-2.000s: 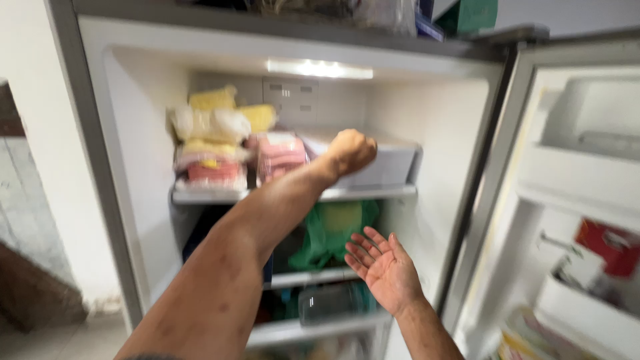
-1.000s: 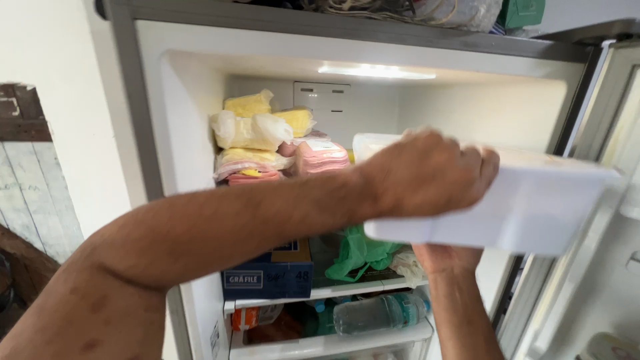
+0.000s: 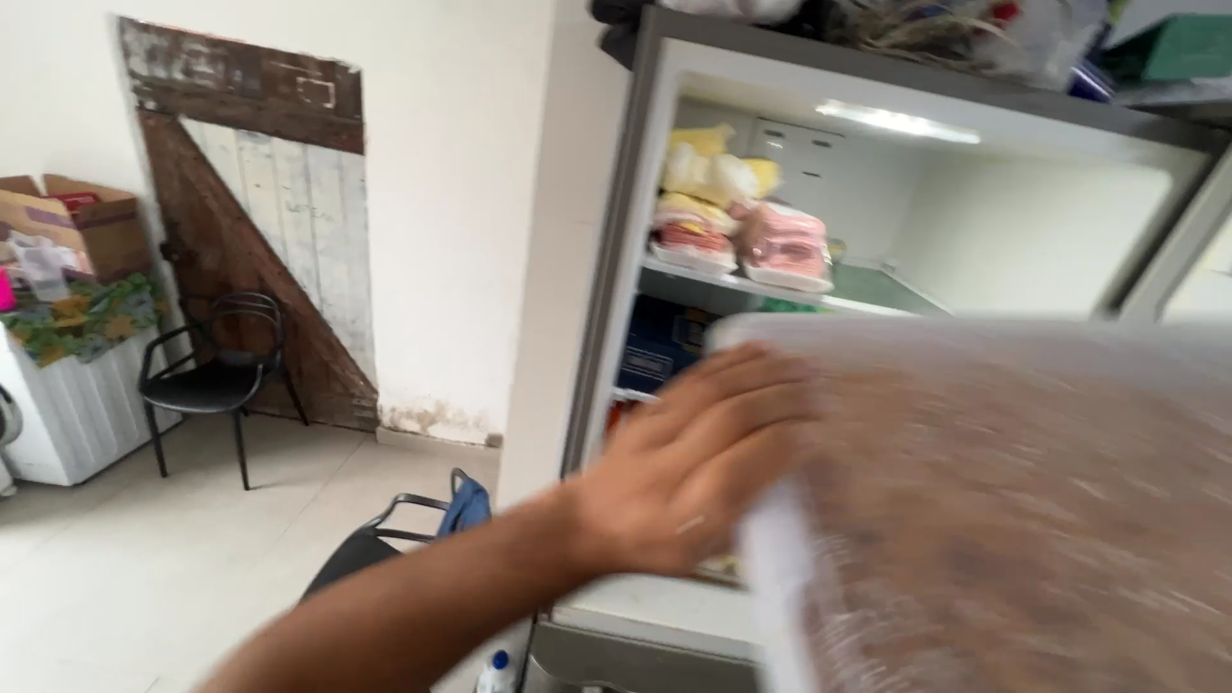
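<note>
A large white plastic container (image 3: 784, 577), blurred by motion, fills the lower right of the head view. Brownish contents show under what looks like clear film on its top. My left hand (image 3: 698, 457) lies against its near left corner, fingers over the edge; the container hides the fingertips. My right hand is out of sight. Behind the container stands an open refrigerator (image 3: 616, 260). On its upper shelf sit packs of pink sliced meat (image 3: 787, 245) on white trays and yellow and white bagged food (image 3: 712, 173). A dark blue box (image 3: 659, 337) is on the shelf below.
Bags and cords (image 3: 924, 34) lie on top of the refrigerator. A black chair (image 3: 356, 558) with blue cloth is at lower centre, near a bottle (image 3: 497, 674). Farther left are another black chair (image 3: 217, 375), a wooden door (image 3: 260, 221) and a cardboard box (image 3: 106, 226).
The white container was on the upper shelf two seconds ago, then in my hands at the opening; now it is outside and close to me. The view has swung left.
</note>
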